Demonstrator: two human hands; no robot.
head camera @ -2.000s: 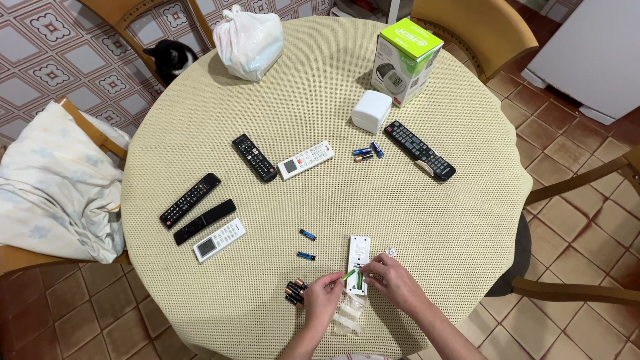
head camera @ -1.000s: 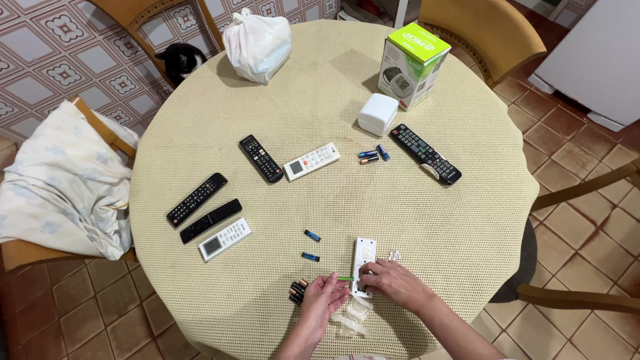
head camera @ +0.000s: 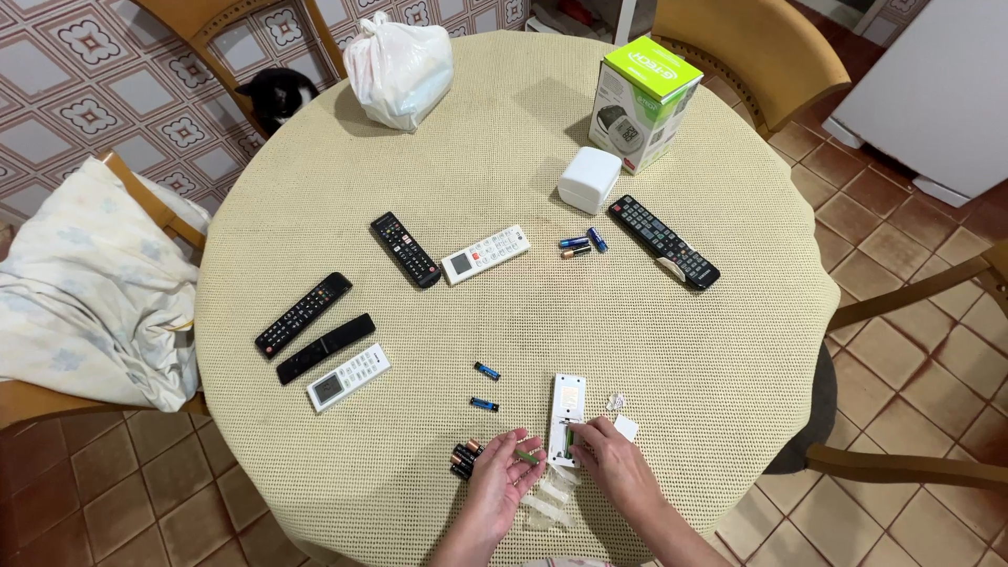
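A white remote control (head camera: pixel 568 398) lies face down near the table's front edge, its battery compartment uncovered. My right hand (head camera: pixel 610 457) has its fingers at a green battery (head camera: pixel 569 442) in that compartment. Just left of it, my left hand (head camera: pixel 504 480) holds a second green battery (head camera: pixel 527 457) at its fingertips. A small white cover (head camera: pixel 626 428) rests right of my right hand. Black-and-copper batteries (head camera: pixel 461 463) are grouped beside my left hand. Beyond them lie two blue batteries (head camera: pixel 487 371), apart from each other. Clear plastic wrapping (head camera: pixel 547 510) lies between my forearms.
More remotes lie at left (head camera: pixel 303 315), centre (head camera: pixel 486 254) and right (head camera: pixel 664 242), with three batteries (head camera: pixel 575 242) among them. A white case (head camera: pixel 589 179), a green-and-white box (head camera: pixel 644 106) and a tied plastic bag (head camera: pixel 400 71) stand farther back. A cat (head camera: pixel 276 94) is beside the table.
My left hand has drawn slightly away from the white remote with its green battery. My right hand stays at the battery compartment.
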